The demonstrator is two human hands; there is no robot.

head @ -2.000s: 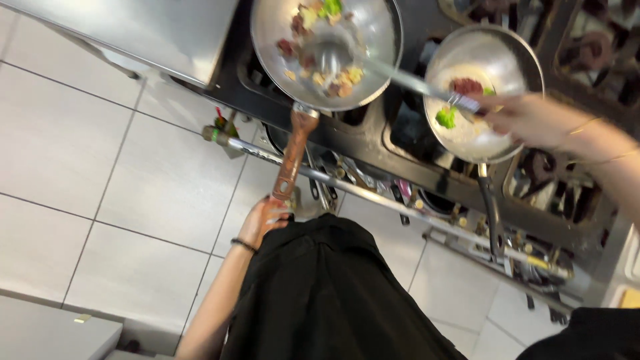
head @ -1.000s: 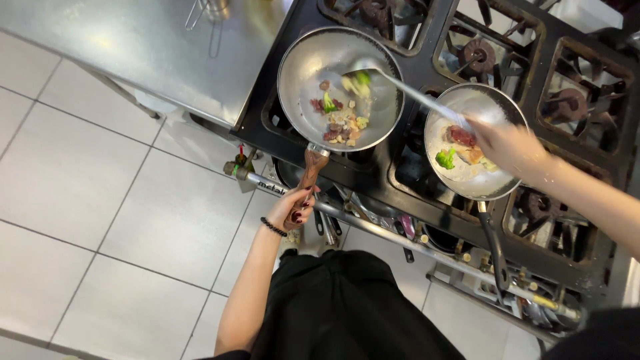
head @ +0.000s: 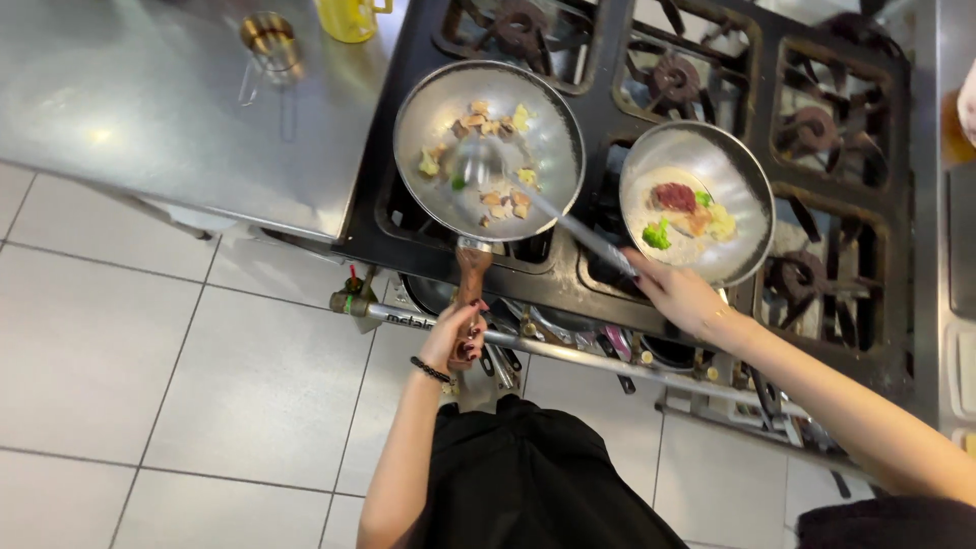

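Observation:
My left hand [head: 457,333] is closed around the brown wooden handle [head: 473,274] of a metal frying pan [head: 549,145] on the stove's front left. Pieces of browned food [head: 496,204], pale florets and a bit of green lie in that pan. My right hand [head: 679,296] grips the long handle of a metal ladle or large spoon [head: 583,232], whose blurred head is inside the left pan. Below that arm, a second pan [head: 743,175] holds broccoli [head: 656,234], a dark red piece [head: 674,197], pale florets and light sauce; my right hand partly covers its near edge.
Several burners [head: 677,78] with black grates lie behind and right. A steel counter [head: 152,145] at left bears a yellow jug [head: 349,19] and a small metal and wire item [head: 268,38]. A metal rail [head: 549,348] runs along the stove front, with pans and utensils below.
The food in the left pan has shifted and spread out. The utensil's head has moved within that pan, and my right hand has moved toward the stove's front edge since one second ago.

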